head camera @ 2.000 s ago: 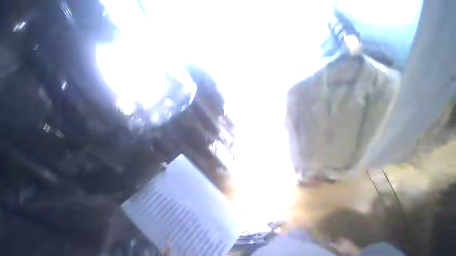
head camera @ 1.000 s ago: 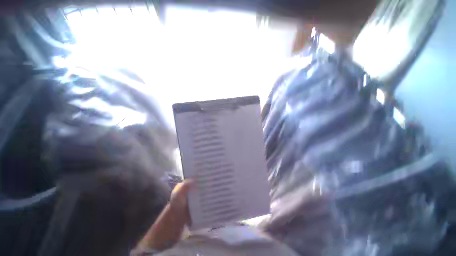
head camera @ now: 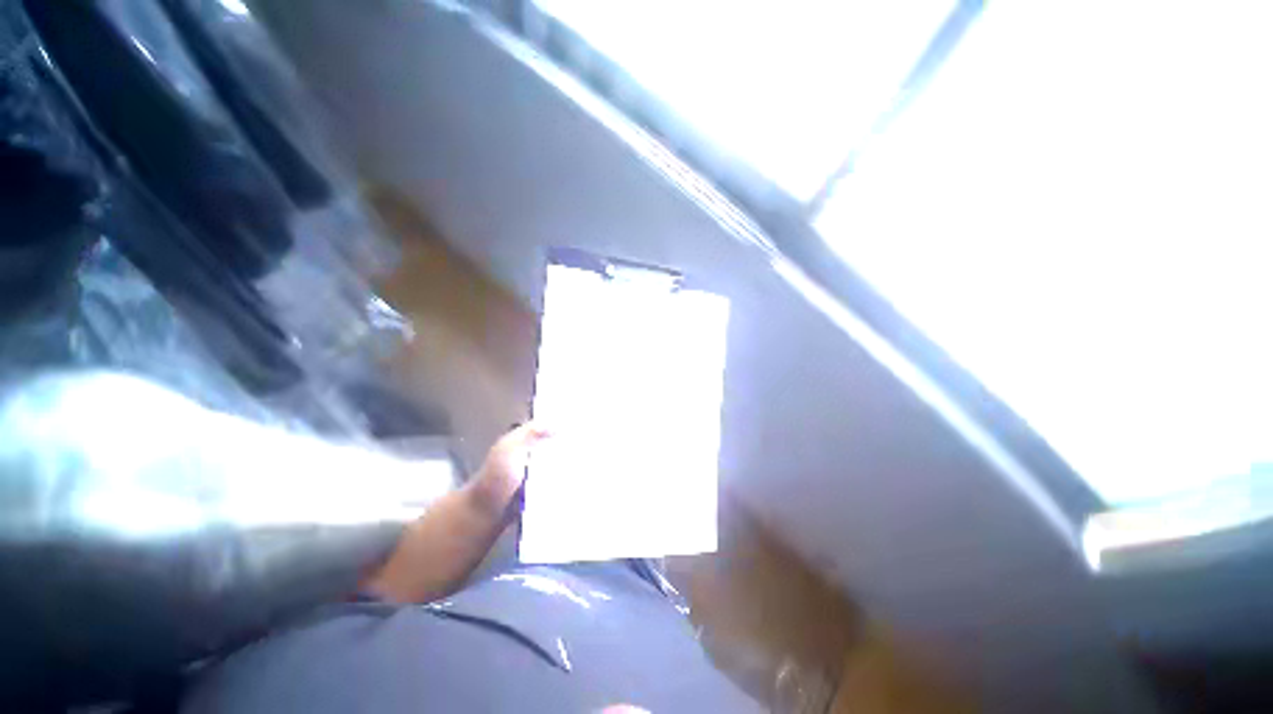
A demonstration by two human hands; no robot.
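My left hand (head camera: 505, 467) holds the clipboard (head camera: 612, 267) by its left edge, in the middle of the view. The clipboard is upright, with its metal clip at the top edge. The white pick list (head camera: 628, 419) on it is glared blank, so no text shows. My right hand cannot be made out; a small skin-coloured patch at the bottom edge is too cut off to tell what it is.
Dark bagged garments (head camera: 196, 181) under shiny film hang at the upper left. A low pale wall (head camera: 866, 474) runs diagonally below bright windows (head camera: 1103, 251). Brown wood-look floor (head camera: 775, 600) shows beside the clipboard. A blurred shiny pale shape (head camera: 210, 460) fills the lower left.
The view has turned from the garment rows on both sides to the wall and windows. The clipboard stays in my left hand; its printed rows are now lost in glare.
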